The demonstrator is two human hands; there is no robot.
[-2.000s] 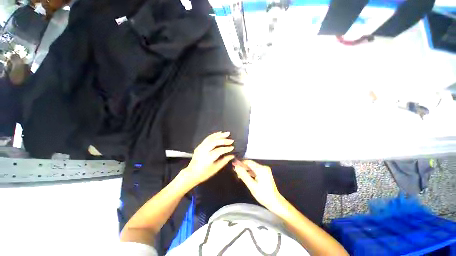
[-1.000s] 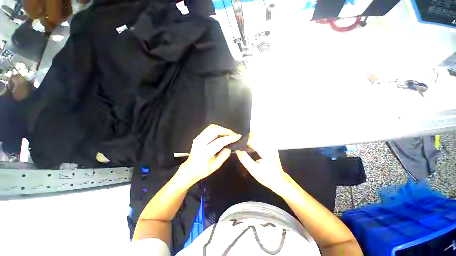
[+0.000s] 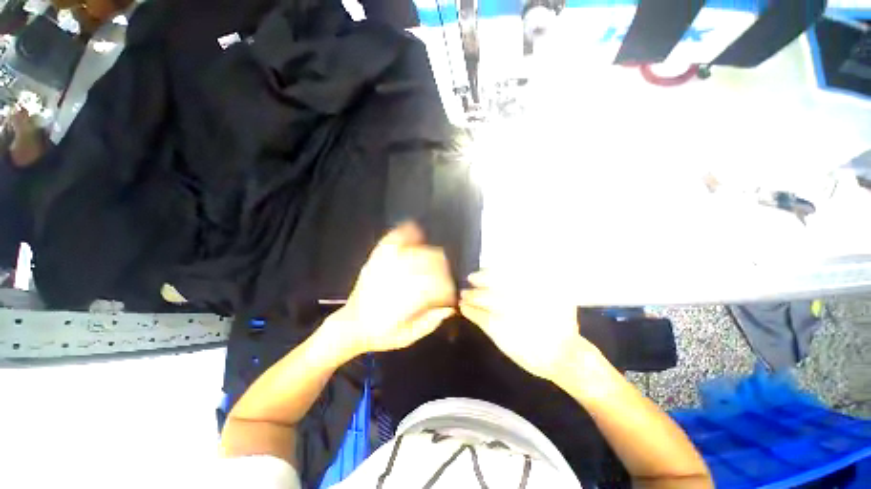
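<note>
A large black garment [image 3: 286, 172] lies heaped on the white table left of the sewing machine and hangs over the front edge onto the lap. My left hand [image 3: 401, 291] is on its right edge near the table's front, fingers bent and partly blurred. My right hand [image 3: 520, 320] is close beside it, fingertips pinching the cloth edge. The fingertips of both hands nearly touch. The machine's presser foot and needle area [image 3: 470, 119] is further back, at the garment's far right edge, washed out by glare.
Black straps [image 3: 659, 33] and red scissors handles [image 3: 669, 74] are at the back right. Thread snips [image 3: 791, 202] lie on the right of the table. A perforated metal rail [image 3: 115, 329] is at left. A blue crate [image 3: 783, 430] stands on the floor at lower right. Another person's hand [image 3: 27, 138] shows at far left.
My left hand has changed from flatter, extended fingers to a more bent, blurred shape. My right hand has turned, and its fingertips now meet the edge beside the left. The garment heap has hardly moved.
</note>
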